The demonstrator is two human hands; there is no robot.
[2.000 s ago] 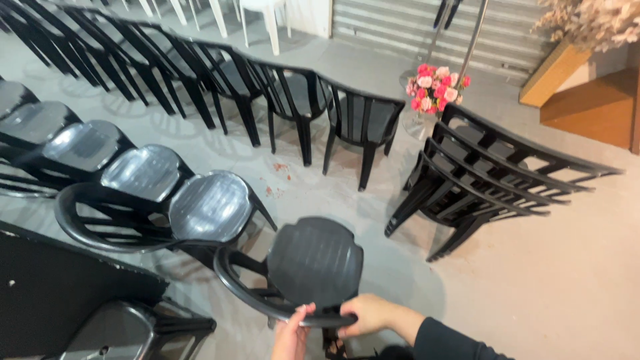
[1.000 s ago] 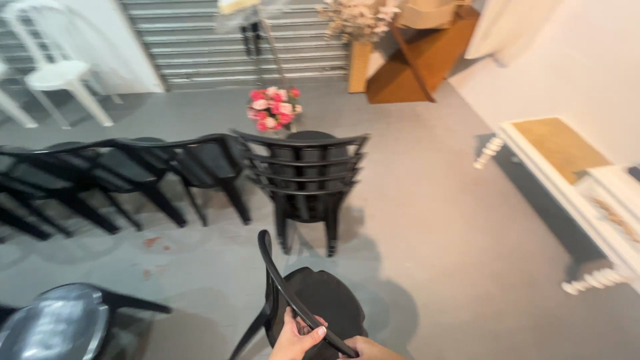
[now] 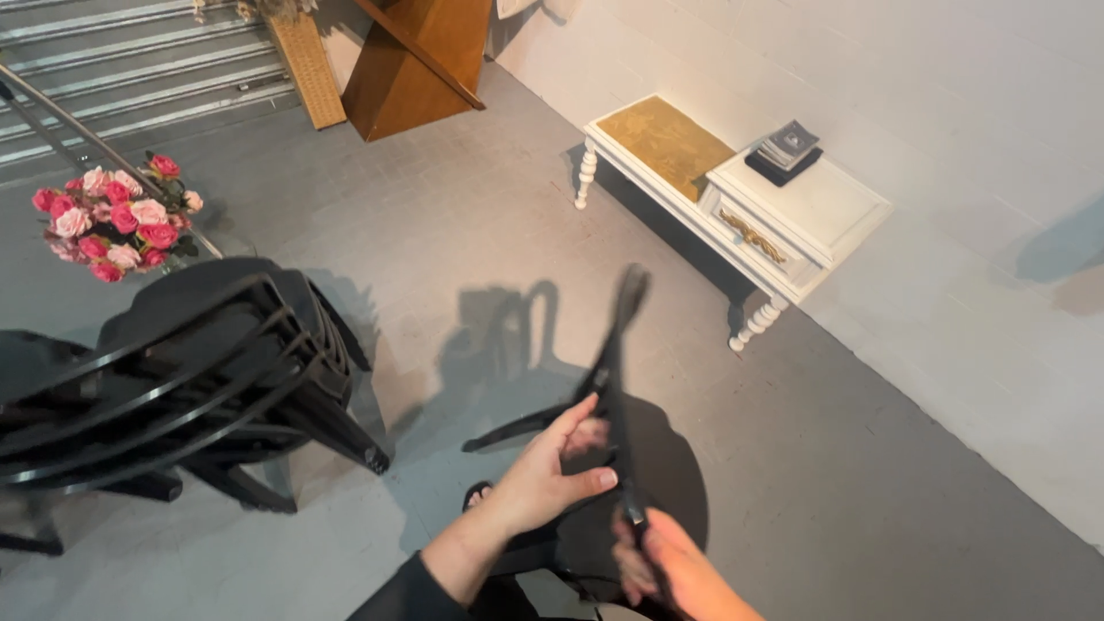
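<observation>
A black plastic chair [image 3: 642, 466] is in front of me at the lower middle, its backrest edge turned toward me. My right hand [image 3: 664, 561] is closed around the top rail of the backrest, near the bottom of the view. My left hand [image 3: 552, 470] is at the backrest a little farther up, thumb and fingers apart around its edge; how firmly it touches is not plain. To the left stands a stack of several black plastic chairs [image 3: 198, 371], apart from the held chair.
A white bench [image 3: 849, 203] with a gold seat pad stands along the white wall at right. Pink and red flowers [image 3: 121, 216] are behind the stack. A brown wooden stand [image 3: 423, 78] and a metal shutter [image 3: 155, 69] lie at the back.
The view has swung far to the right, away from the chair rows. The held chair has moved from near the rows to the right side of the stack. My left hand has loosened on the backrest.
</observation>
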